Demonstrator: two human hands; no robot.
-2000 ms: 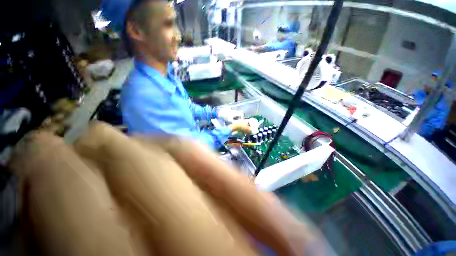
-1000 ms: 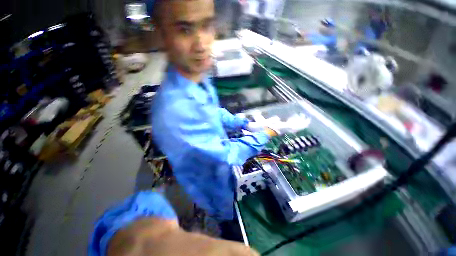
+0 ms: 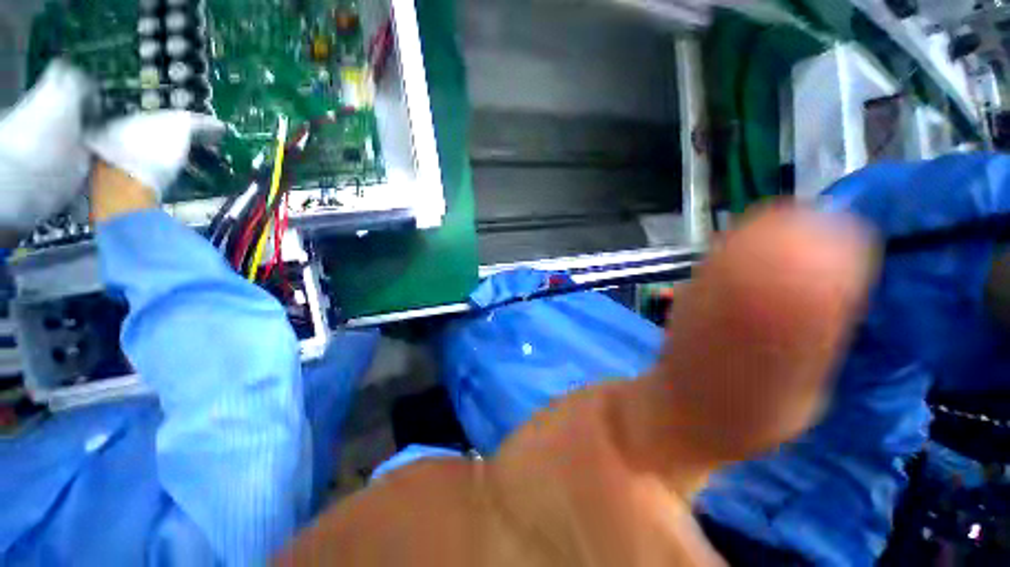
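Note:
A bare hand, by its side and thumb my left hand (image 3: 598,465), is very large and blurred at the bottom centre. Its thumb points up and right; its other fingers are hidden or cut off. I cannot tell if it holds anything. My right hand is not seen. A white housing (image 3: 412,122) with a green circuit board (image 3: 249,61) lies at the upper left. Dark capacitors (image 3: 168,50) with pale tops stand on the board. A wiring bundle (image 3: 266,210) with black, yellow and red strands hangs over its near edge. Another worker's white-gloved hands (image 3: 144,144) are over the board.
The other worker's blue sleeve (image 3: 210,354) reaches in from the lower left. A grey box with round holes (image 3: 72,338) is below the housing. A black cord (image 3: 620,277) crosses the middle. Blue cloth (image 3: 532,354) bulges below the rail; more blue cloth (image 3: 908,255) is at right.
The view has swung down, and the housing now shows larger at the upper left. The worker's face has left the picture. My hand now shows an upright thumb near the centre right.

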